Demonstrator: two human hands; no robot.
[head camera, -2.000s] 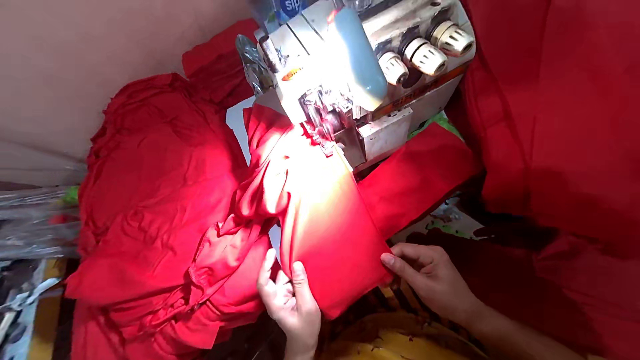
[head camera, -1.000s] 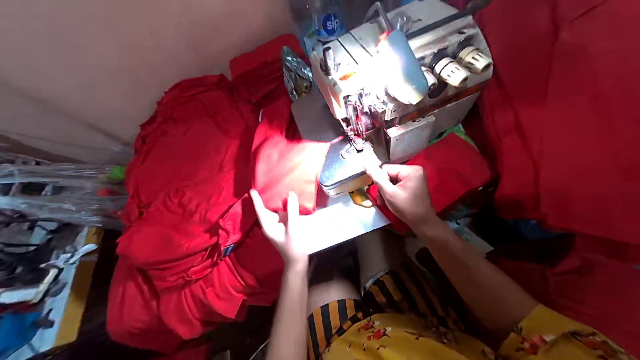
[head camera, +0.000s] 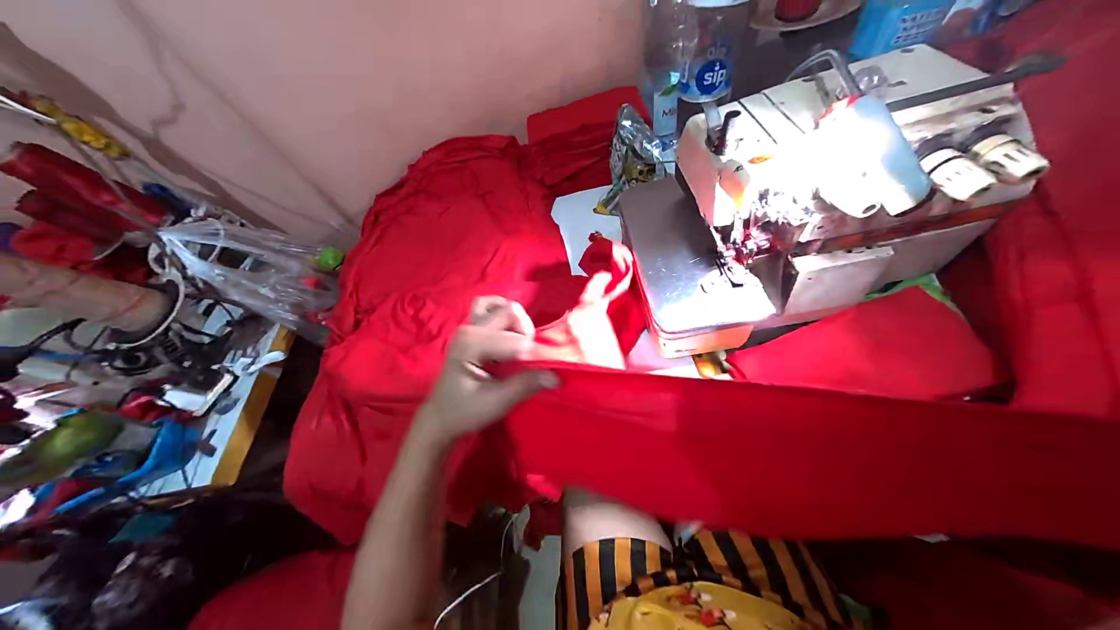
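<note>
My left hand (head camera: 490, 372) grips the left end of a long red fabric piece (head camera: 787, 446), which stretches across my lap to the right edge of the view. My right hand is out of view. Behind the fabric stands a white overlock sewing machine (head camera: 927, 254), its lamp glare covering part of the head. The machine's metal bed plate (head camera: 682, 262) is bare. A large heap of red fabric (head camera: 437, 227) lies left of the machine, directly behind my left hand.
Plastic bottles (head camera: 707, 74) stand behind the machine. Folded red fabric (head camera: 875, 346) lies in front of it, and more red cloth hangs at the right. At the left is a table (head camera: 241, 420) with clutter and plastic wrap, and another person's arm (head camera: 79, 289) beside it.
The red piece near the needle area a second ago is away from it; a long red piece now spans the front. My right hand has left the view. The view has shifted, showing more on the left.
</note>
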